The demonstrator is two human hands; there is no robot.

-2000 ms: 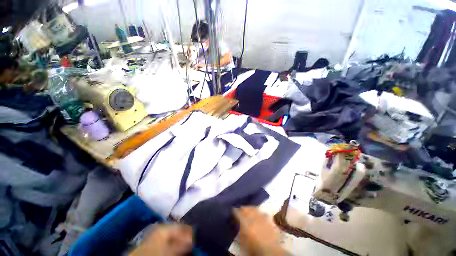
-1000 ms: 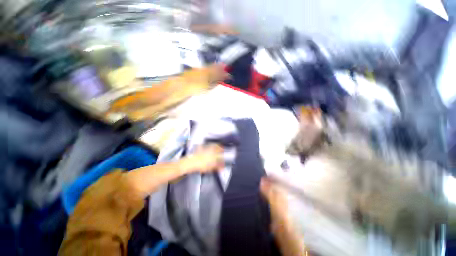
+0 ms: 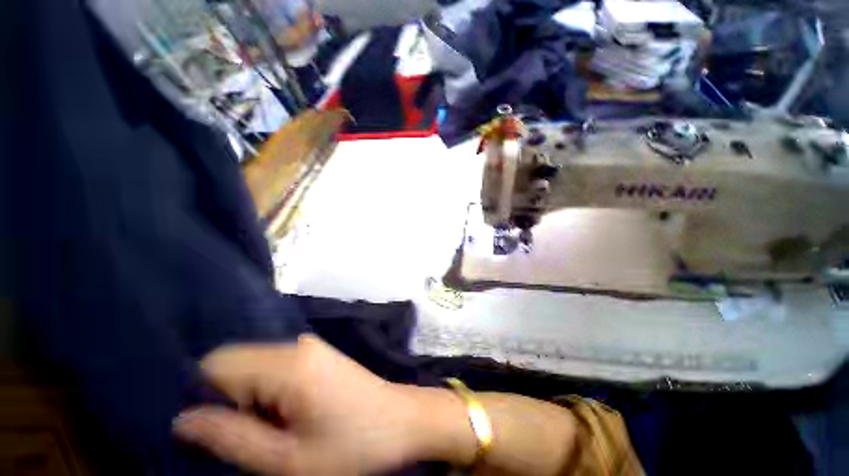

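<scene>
A large dark navy cloth [image 3: 140,214] is raised up close to the camera and fills the left side, blurred. My right hand [image 3: 289,404], with a gold bracelet at the wrist, reaches in from the lower right. Its fingers are bent on the navy cloth and hold it; the exact fingertip contact is blurred. More dark cloth [image 3: 363,330] lies over the table's front edge beyond the hand. My left hand is not in view. The sewing machine [image 3: 596,191] marked HIKARI stands at the right, with no cloth seen under its needle area.
The white table [image 3: 363,214] spans the middle. A red tray [image 3: 386,136] with dark and white cloth is behind it. An orange-brown board [image 3: 293,158] is at the back left. A small greenish tool [image 3: 700,281] and white scrap [image 3: 745,307] lie on the machine bed. Heaped cloth is behind.
The view has swung right toward the machine. The cloth that lay on the table in front is now lifted at the left. My left hand has gone out of view.
</scene>
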